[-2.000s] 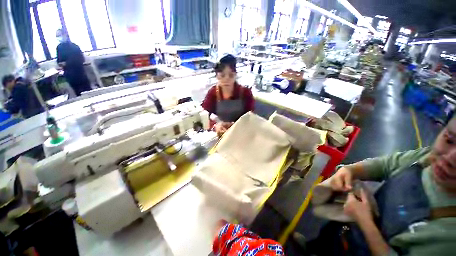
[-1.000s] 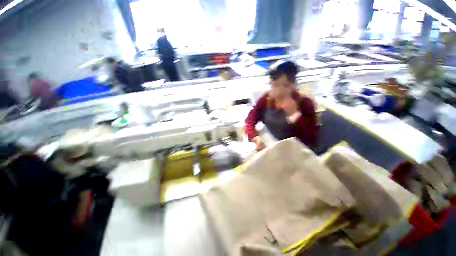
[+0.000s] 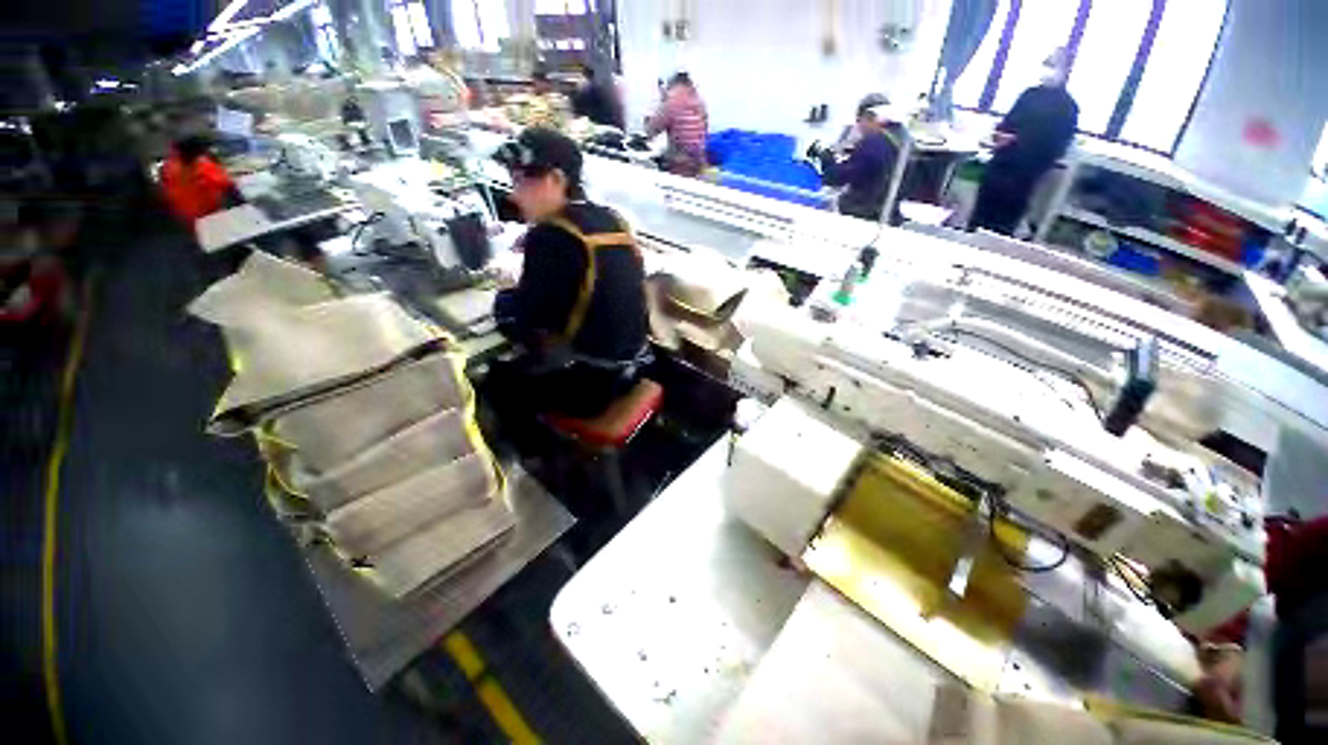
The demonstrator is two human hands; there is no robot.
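Note:
Neither of my hands is in the picture. Nearest in front of me is the white machine table (image 3: 655, 604) with scattered specks. The pattern sewing machine's white arm (image 3: 990, 437) runs to the right above a yellow-gold clamp plate (image 3: 918, 568). A boxy white end cover (image 3: 794, 473) stands at its left end. The edge of a beige bag panel (image 3: 1020, 720) with a yellow line shows at the bottom right, cut off by the frame. A stack of beige panels (image 3: 393, 451) with yellow edges lies to the left on a low grey stand (image 3: 372, 626).
A seated co-worker (image 3: 590, 284) in black works between stack and machine, on a stool with a red seat (image 3: 612, 418). A person's hand (image 3: 1219, 677) and red sleeve show at the right edge. An aisle (image 3: 139, 539) with a yellow floor line runs at left. More workers are behind.
The view has swung left. The panel pile and facing co-worker have moved to the right edge, mostly out of view. The left stack and seated co-worker have appeared. My red patterned sleeve is gone.

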